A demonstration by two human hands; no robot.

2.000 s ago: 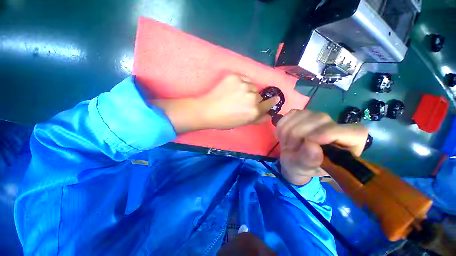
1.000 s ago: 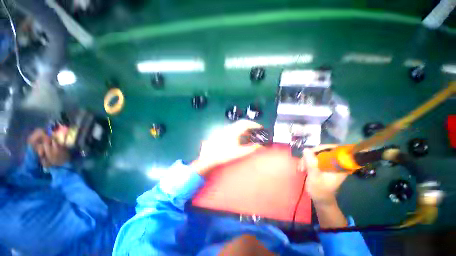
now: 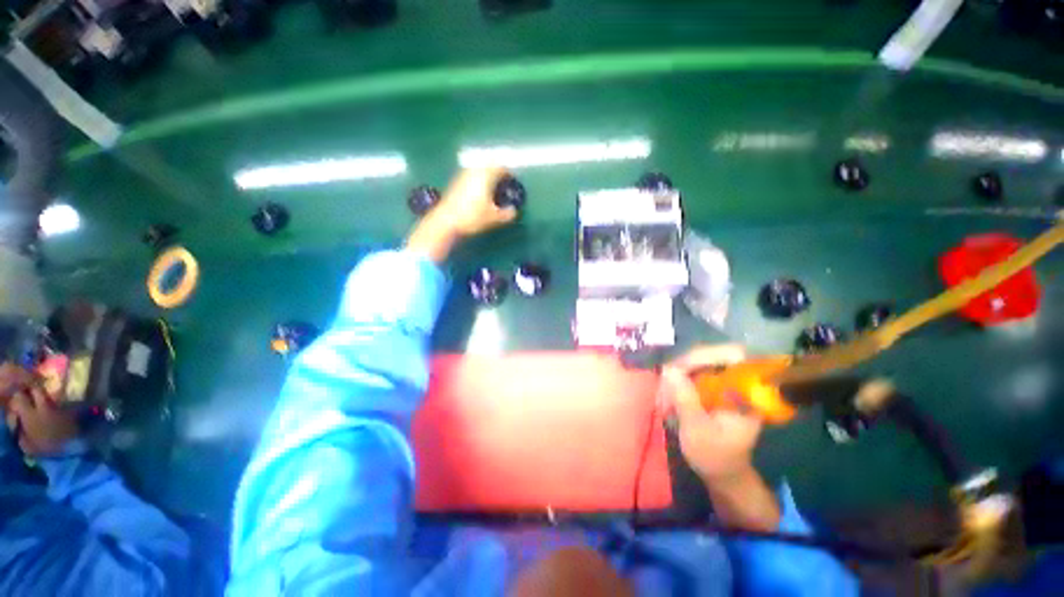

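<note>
My left hand [image 3: 469, 203] reaches far out over the bench with its fingers at a round black assembly [image 3: 509, 192]; blur hides how firmly they hold it. My right hand [image 3: 714, 422] is shut on the orange electric screwdriver [image 3: 747, 387] at the right edge of the red mat [image 3: 537, 432]. The screwdriver's bit is near the near side of the silver screw feeder [image 3: 631, 262], too blurred to make out. Two more round black assemblies [image 3: 487, 286] stand between the mat and my left hand.
More black assemblies [image 3: 783, 297] stand left and right. A clear plastic bag [image 3: 707, 280] lies beside the feeder. A red object [image 3: 989, 280] is at right, a yellow tape ring [image 3: 174, 276] at left. Another person's hands [image 3: 41, 414] are at a black device [image 3: 117, 356] at far left.
My left hand has moved from the mat out to the far part of the bench. My right hand has moved from mid-mat to near the feeder, keeping the screwdriver. The view has shifted.
</note>
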